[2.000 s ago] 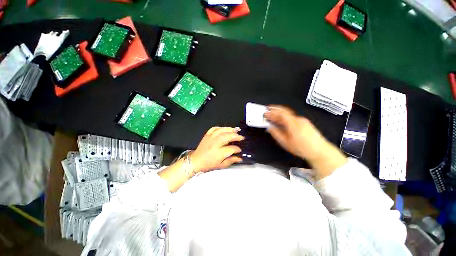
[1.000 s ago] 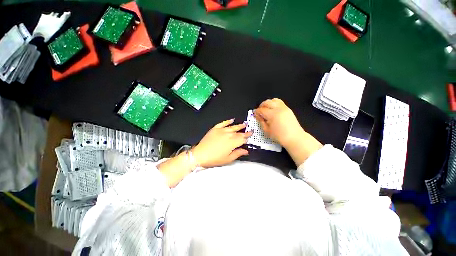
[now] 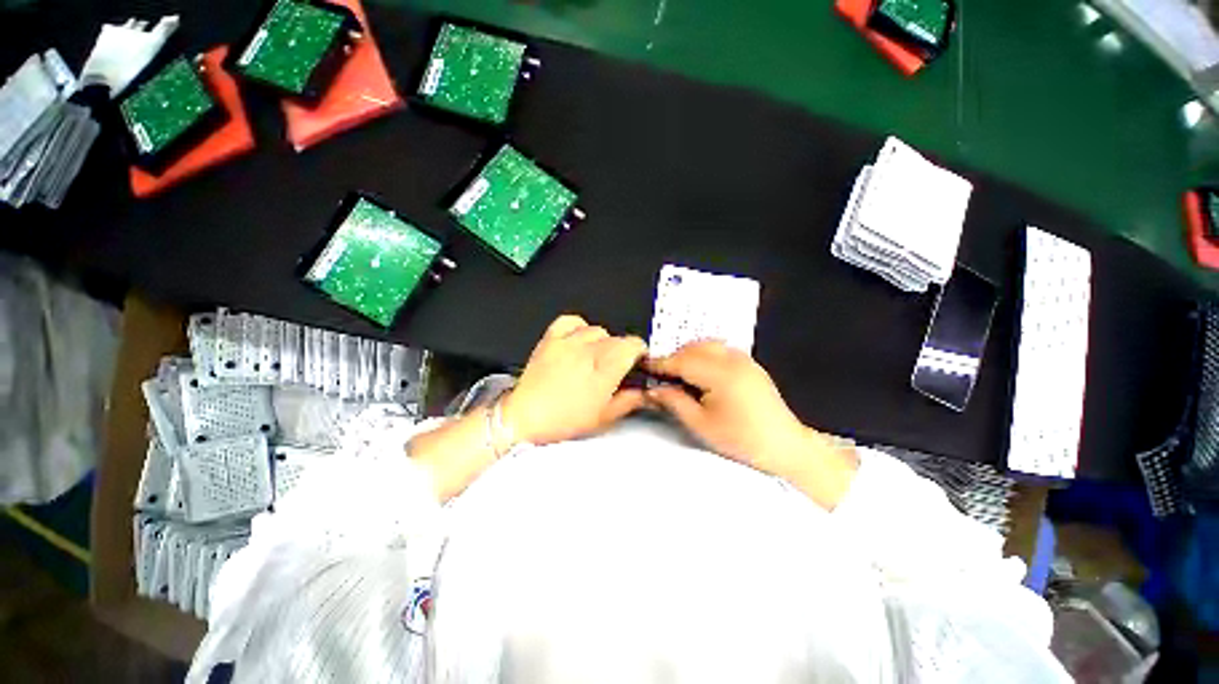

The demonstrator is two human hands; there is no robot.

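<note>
A white cover plate with small holes [image 3: 706, 305] lies flat on the black mat in front of me. My left hand [image 3: 575, 381] is just left of its near corner, fingers bent around a small dark piece, likely the black strip [image 3: 644, 381]. My right hand [image 3: 729, 394] is over the plate's near edge, its fingertips meeting the left ones at the dark piece. The fingers hide most of the piece and the plate's near edge.
Circuit boards in black housings [image 3: 515, 207] lie at the left, some on orange-red pads [image 3: 345, 107]. A stack of cover plates [image 3: 913, 207], a phone [image 3: 956, 334] and a long white dotted sheet [image 3: 1049, 350] lie right. Boxed cover plates [image 3: 227, 478] stand below the bench.
The right hand brought a plate in and set it down dotted face up. Both hands have now moved to its near edge and met. The board on the belt at the upper right has shifted.
</note>
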